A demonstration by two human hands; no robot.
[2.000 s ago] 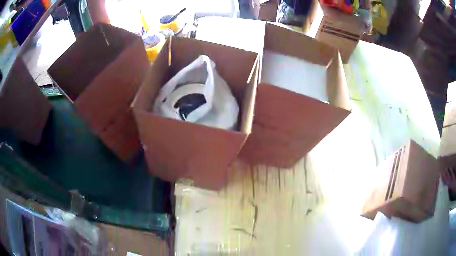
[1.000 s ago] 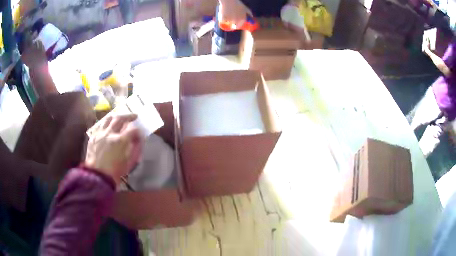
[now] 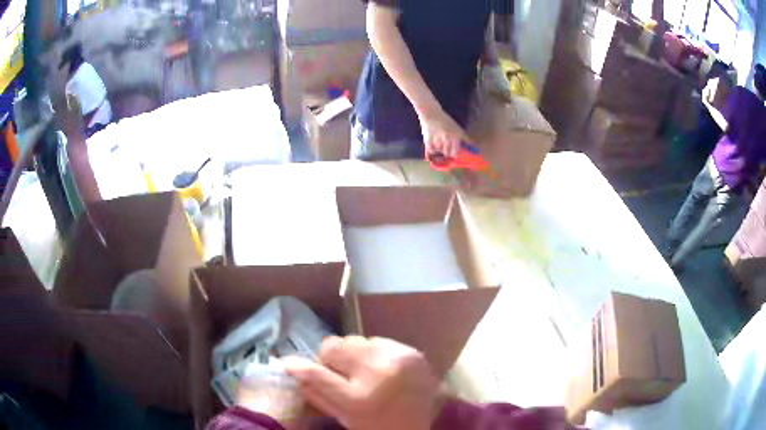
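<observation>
An open brown carton (image 3: pixel 270 280) stands at the lower centre with a bagged product (image 3: pixel 290 323) in white plastic inside. My left hand (image 3: pixel 273 390) is low over the front of the bag, blurred, and its fingers cannot be made out. My right hand (image 3: pixel 369 382) reaches in from the right, its bent fingers on the bag beside my left hand. Both wrists have dark red sleeves. A second open carton (image 3: pixel 420 323) touches this one behind and to the right, with a white foam sheet (image 3: pixel 407 256) lying flat inside.
Another open carton (image 3: pixel 126 227) at left holds a pale round item. A closed carton (image 3: pixel 642 348) sits at the right of the pale table (image 3: pixel 285 201). Across it, a person in a dark shirt holds a red-orange tape gun (image 3: pixel 458 159) at a carton (image 3: pixel 516 147). Another person stands far right.
Both my hands are now at the bag; one second ago one hand held a white piece above the carton. The co-worker's tape gun has moved down and right in view.
</observation>
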